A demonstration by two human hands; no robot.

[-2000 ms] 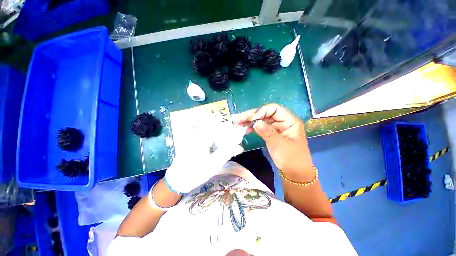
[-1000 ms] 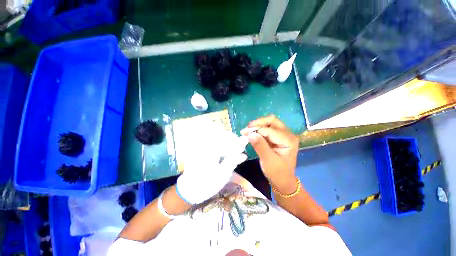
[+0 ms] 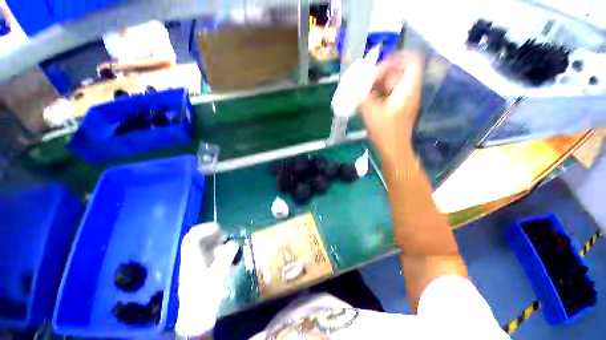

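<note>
My left hand [image 3: 202, 265], in a white glove, is at the bench left of the cardboard [image 3: 309, 242]. Its fingers are around a black spiky head [image 3: 237, 251], mostly hidden under the glove. My bare right hand [image 3: 395, 80] is raised high over the back of the bench, blurred. Its curled fingers are at a white rounded thing with a tapered tip, which looks like a squeeze bottle [image 3: 355, 86]. Two more white bottles lie on the bench, one above the cardboard [image 3: 280, 207], one right of the pile [image 3: 362, 163]. The pile of black heads [image 3: 302, 178] is between them.
A large blue tote [image 3: 143, 206] at the left holds a few black heads; a smaller blue tote [image 3: 133, 133] stands behind it. The lit box [image 3: 492, 182] is at the right, with black pieces on top [image 3: 531, 60]. A floor tote [image 3: 555, 269] is full of black pieces.
My hands have come apart. The left has moved left to the single black head; the right has risen up and away, now with a white bottle-like thing. The view has tilted up.
</note>
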